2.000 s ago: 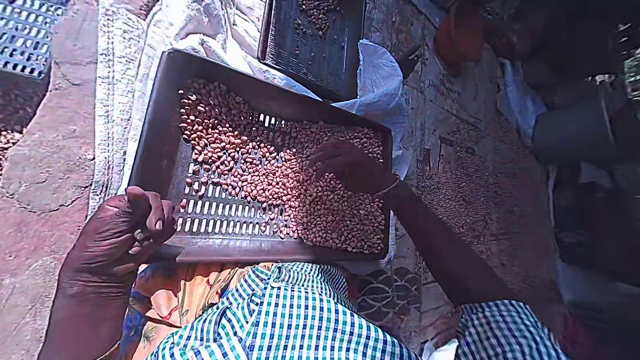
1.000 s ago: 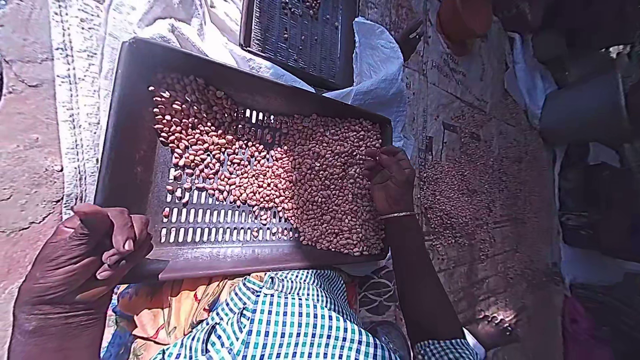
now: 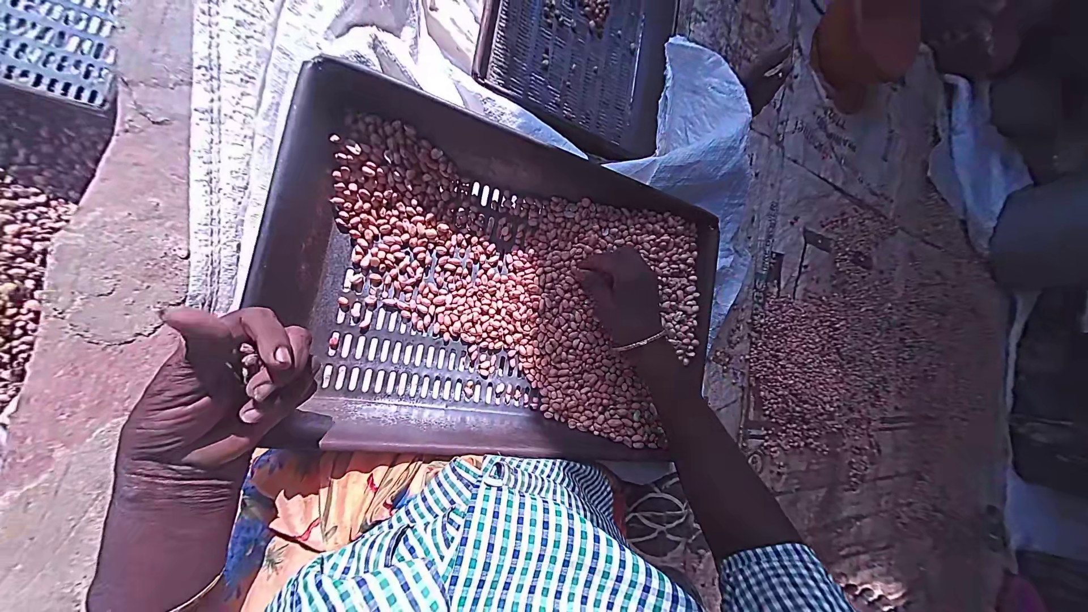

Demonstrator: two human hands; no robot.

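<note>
A dark plastic tray with a slotted floor point(image 3: 476, 425) lies tilted across my lap. Reddish-brown peanut kernels point(image 3: 484, 297) cover much of its floor, densest at the right, with bare slots at the lower left. Curled fingers of my left hand point(image 3: 246, 374), beside the tray's lower left corner, hold a few kernels against the palm. My right hand point(image 3: 620, 293), with a thin bangle at the wrist, is down on the kernels in the right half; its fingertips are in shadow, and whether they grip any kernel is unclear.
Beyond the tray stands another slotted tray point(image 3: 578, 76) holding some kernels, beside white woven sacking point(image 3: 697, 110). More kernels point(image 3: 807, 365) are scattered over a sheet on the right. At the far left are a crate point(image 3: 55, 51) and a kernel heap point(image 3: 25, 263). A grey container point(image 3: 1041, 234) stands far right.
My right hand has moved over the kernels, from the tray's right edge a second ago back toward its middle. My left hand stays curled by the lower left corner. The view has shifted.
</note>
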